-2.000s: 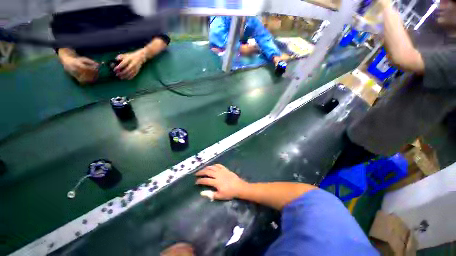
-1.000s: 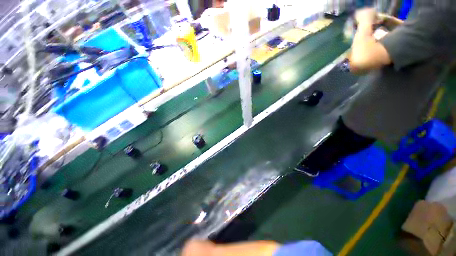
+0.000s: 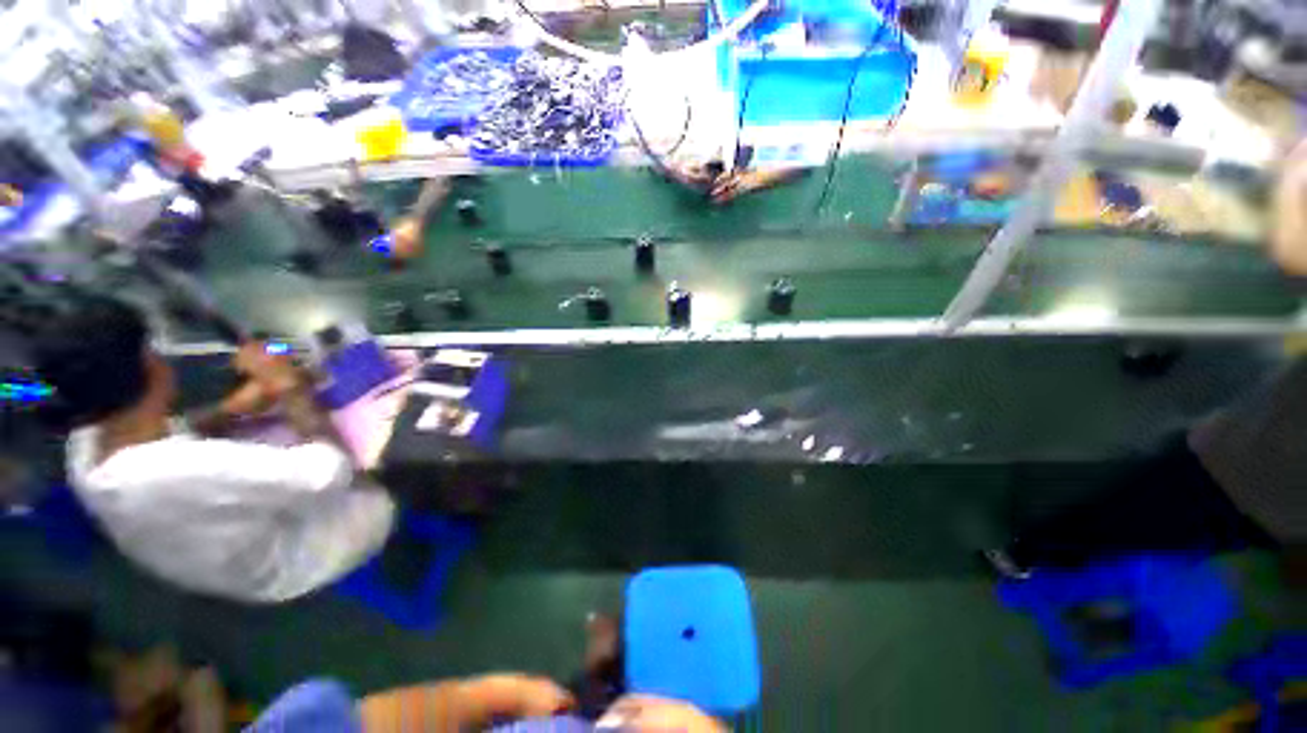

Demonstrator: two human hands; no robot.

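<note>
A light-blue stool [image 3: 691, 637] with a dark centre hole stands at the bottom middle, below the bench. My left hand [image 3: 542, 696] is blurred, at the end of a blue-sleeved forearm, left of the stool. My right hand [image 3: 659, 715] is at the stool's near edge, mostly cut off by the bottom of the picture. I cannot tell whether either hand holds anything. Black cylindrical housings stand on the green belt, one near the middle [image 3: 680, 305], another to its right [image 3: 780, 297]; one to its left [image 3: 594, 304] has a thin lead.
The dark bench [image 3: 616, 408] has small white pieces [image 3: 750, 418] on it, behind a white rail [image 3: 860, 329]. A person in white [image 3: 237, 516] sits left beside a divided box [image 3: 456, 394]. A dark-clothed person is at right, near a blue stool [image 3: 1132, 609]. Blue bins stand beyond the belt.
The view has swung left and down from the bench to the floor. The light-blue stool and the person in white have come into view. My hands now show low, off the bench.
</note>
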